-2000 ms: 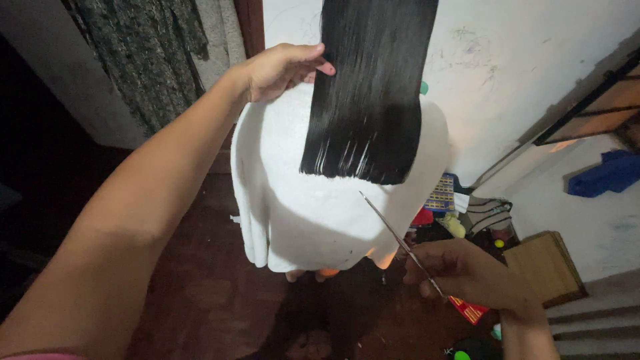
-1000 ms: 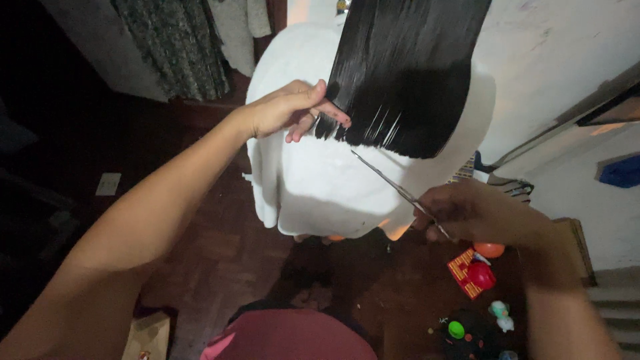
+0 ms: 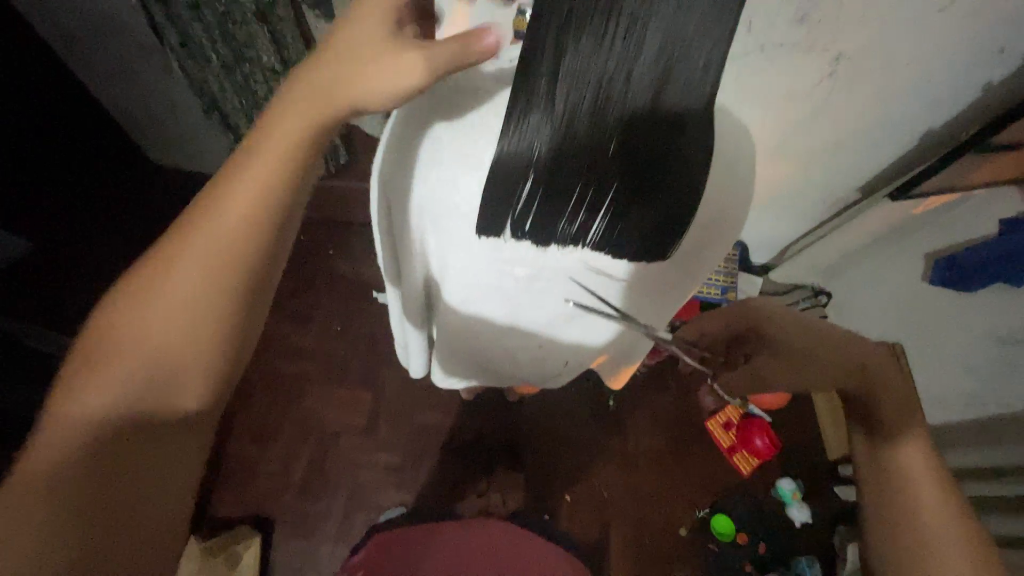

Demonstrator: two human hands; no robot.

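Note:
Long, straight dark hair (image 3: 608, 128) hangs down over a white cloth cape (image 3: 512, 320) draped on a person, its lower edge cut roughly level. My right hand (image 3: 744, 344) holds metal hair scissors (image 3: 640, 324) below and to the right of that edge; their blades are parted and point up and left, with no hair between them. At the upper left, my left hand (image 3: 400, 60) is off the hair, thumb stretched toward it and apart from the other fingers, some of which are cut off or hidden; nothing shows in it.
A dark patterned cloth (image 3: 212, 64) hangs at the upper left. A pale wall (image 3: 864, 88) rises on the right, with a blue item (image 3: 980, 260) near it. On the brown floor (image 3: 320, 416) lie a red toy (image 3: 756, 436), a green round piece (image 3: 722, 526) and other small things.
My left hand has let go of the hair's lower left edge and moved up and away. The scissors have moved away from the hair, and their blades have parted.

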